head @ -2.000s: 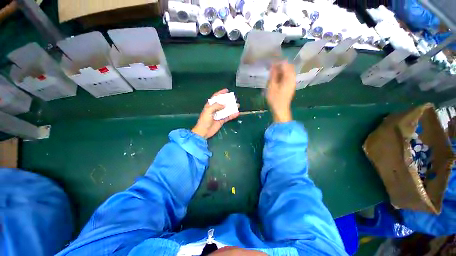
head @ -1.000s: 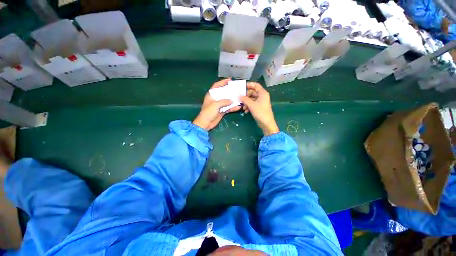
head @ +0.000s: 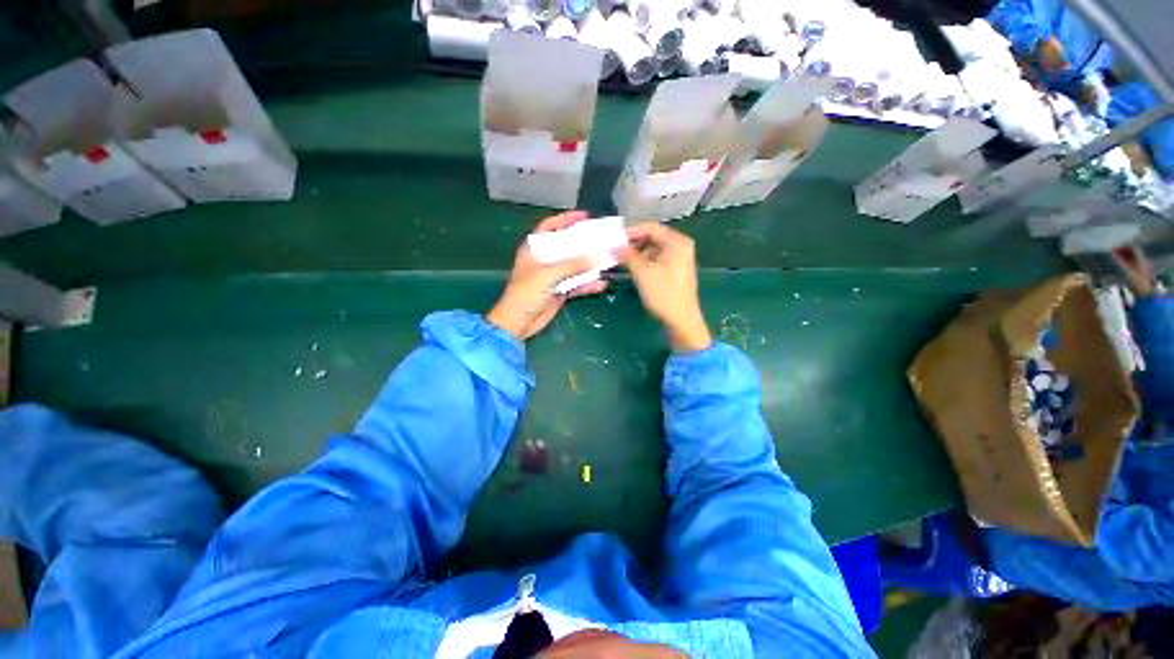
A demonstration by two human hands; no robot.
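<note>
A thin stack of white leaflets [head: 577,245] is held in front of me over the green surface. My left hand [head: 538,281] grips the stack from the left, with the thumb on top. My right hand [head: 664,273] has its fingertips at the stack's right edge, pinching a leaflet there. An open white box [head: 536,165] with a small red mark stands upright just beyond my hands, its lid flap raised. Two more open white boxes [head: 667,183] stand close to its right. The insides of the boxes cannot be made out clearly.
More white boxes stand at the left [head: 213,161] and right [head: 908,183]. White cylinders [head: 631,49] are piled across the far side. A brown carton [head: 998,425] of small round parts is at the right. Other workers' blue sleeves [head: 103,515] show at the left and right.
Over two seconds my right hand has come back from a box to the leaflet stack. The boxes beyond my hands have shifted left. Another worker's hand now shows at the right edge.
</note>
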